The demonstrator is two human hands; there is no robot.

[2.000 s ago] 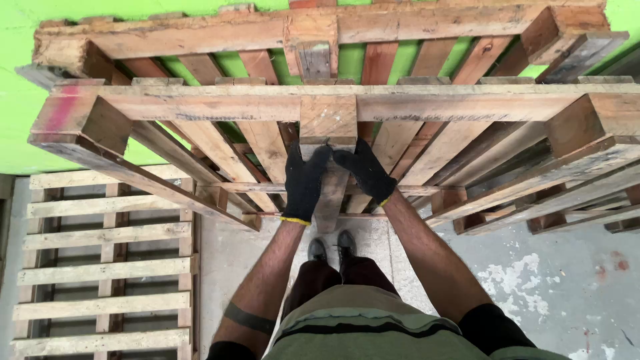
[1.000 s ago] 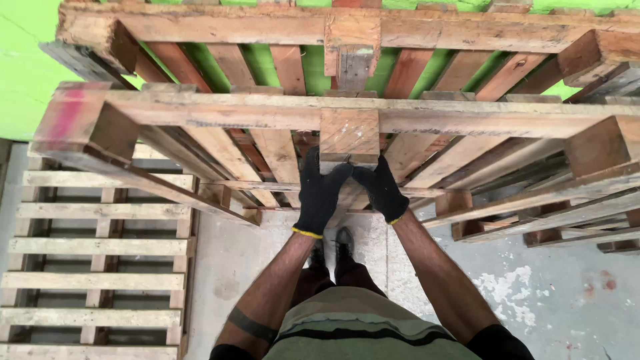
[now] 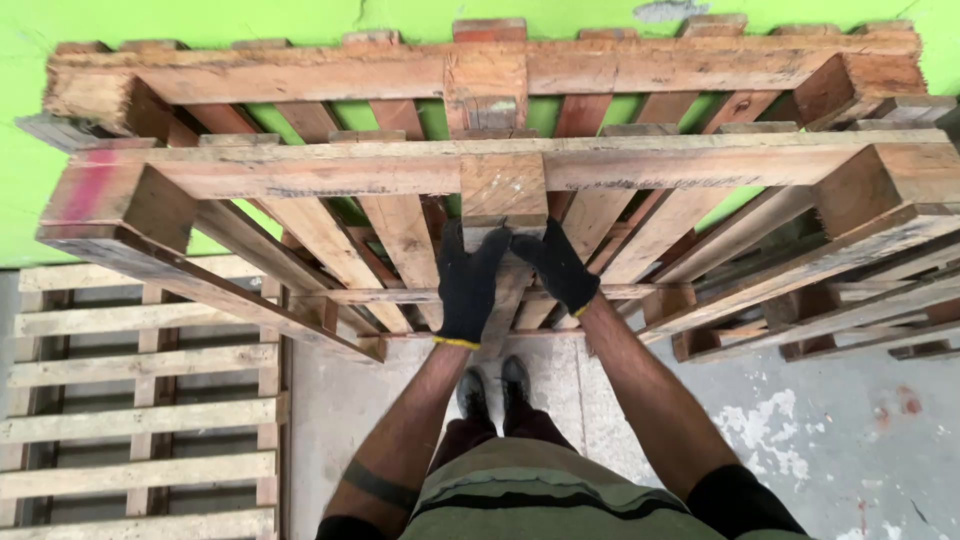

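Observation:
A wooden pallet (image 3: 315, 166) stands on edge before me, with a pink mark on its left corner block. My left hand (image 3: 469, 281), in a black glove with a yellow cuff edge, grips the pallet's middle board just under the centre block (image 3: 504, 184). On the right side of that same board is my right hand (image 3: 556, 262), gloved alike, its thumb close to the left one. The fingers of both hands wrap behind the board and are partly hidden.
Behind it, a second upright wooden pallet (image 3: 300, 71) leans near a green wall (image 3: 225, 15). A slatted pallet (image 3: 142, 367) lies flat at the left. More pallets (image 3: 847, 334) stand at the right. My shoes (image 3: 515, 379) are on the concrete floor (image 3: 352, 420) below the held pallet.
Both hands keep their hold on the middle board. The view has shifted slightly, and more of the green wall shows at the top.

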